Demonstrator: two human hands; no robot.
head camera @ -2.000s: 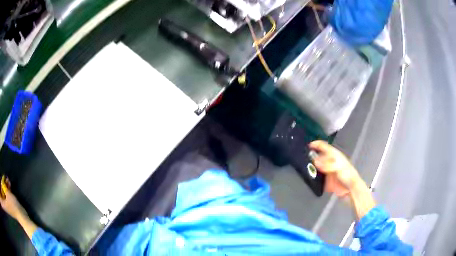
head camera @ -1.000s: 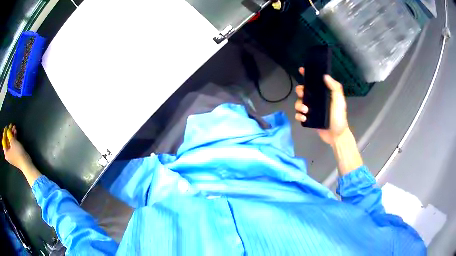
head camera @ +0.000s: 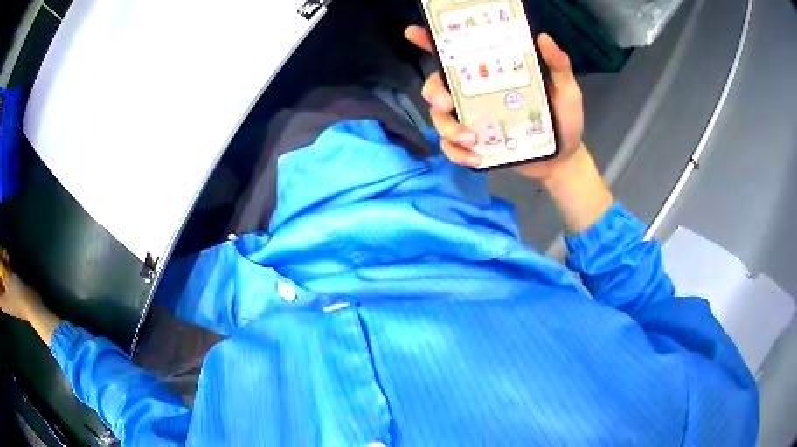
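Observation:
A smartphone (head camera: 494, 83) with a lit, pinkish screen is held upright in my right hand (head camera: 564, 109), its top cut off by the frame's upper edge. My right thumb lies along one side and the fingers wrap the other side. My left hand (head camera: 16, 295) is at the far left edge, cut off by it, over the dark green bench. A bit of yellow finger cot shows on it. Whether it holds anything is hidden.
A white sheet (head camera: 131, 96) lies on the dark green bench (head camera: 83, 209), with black clips at its edge. Part of a blue bin (head camera: 10, 144) shows at the left edge. A clear plastic bag (head camera: 636, 19) is at the top right. White sheets (head camera: 721, 279) are on the right.
My right hand has raised the phone towards me, and its dark screen is now lit. The view has shifted, so the bin and my left hand are further out at the left edge.

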